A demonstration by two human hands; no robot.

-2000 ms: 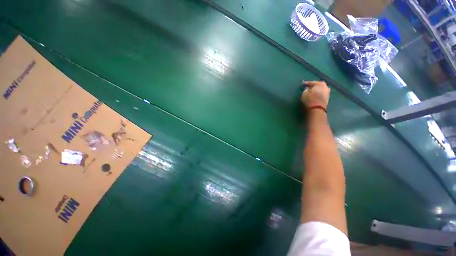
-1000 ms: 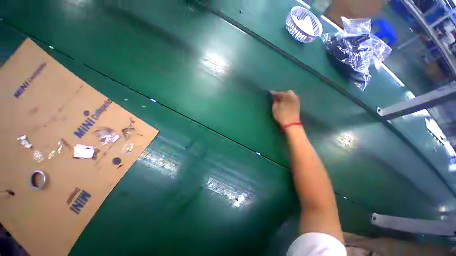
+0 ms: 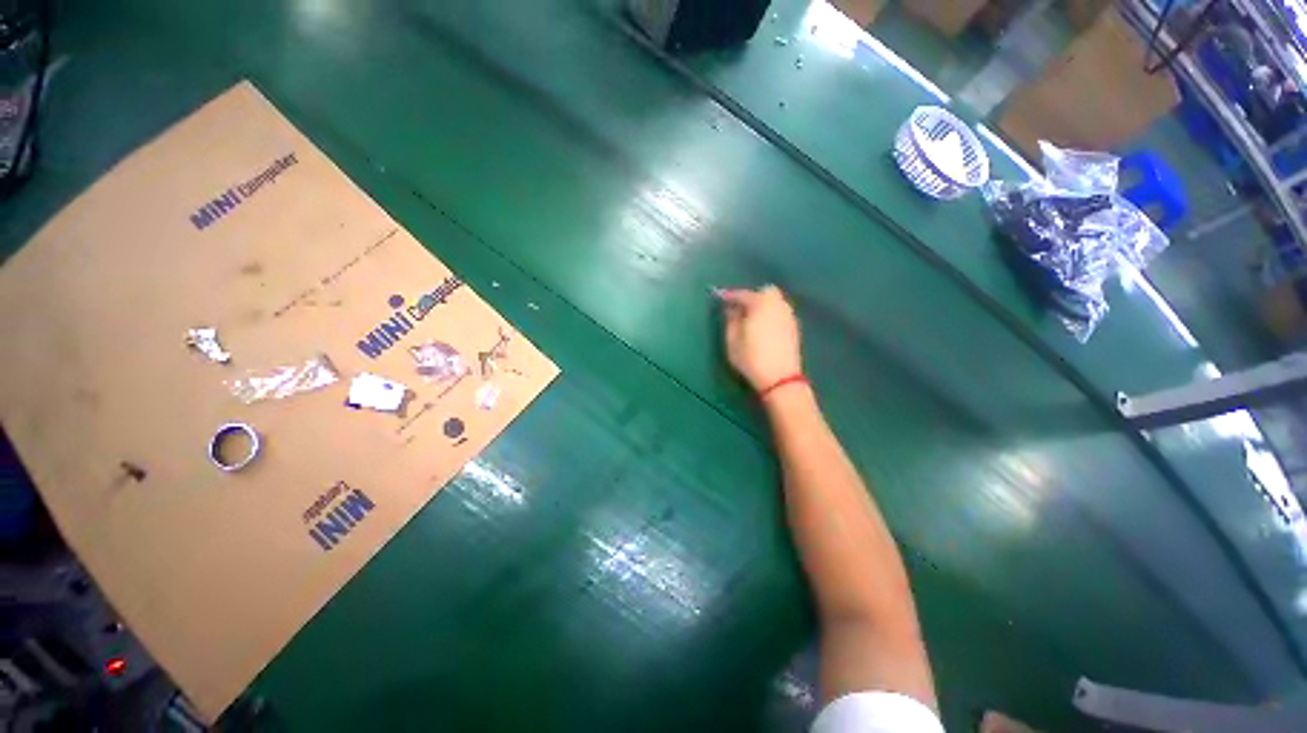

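My right hand (image 3: 761,338), bare with a red band at the wrist, is low over the green belt (image 3: 573,236). Its fingers point to the left and are pinched together. A very small part (image 3: 718,294) shows at the fingertips, too small and blurred to name. My left hand is out of the picture.
A cardboard sheet (image 3: 187,308) at left bears a tape roll (image 3: 234,447), a white block (image 3: 377,394) and plastic scraps (image 3: 294,378). Across the belt are a white fan housing (image 3: 940,152), bagged parts (image 3: 1072,236) and a dark box (image 3: 702,20). Metal brackets (image 3: 1211,392) stand at right.
My right hand has moved left along the belt. The view has shifted, so the cardboard, housing and bag sit further right and the dark box has come in at the top.
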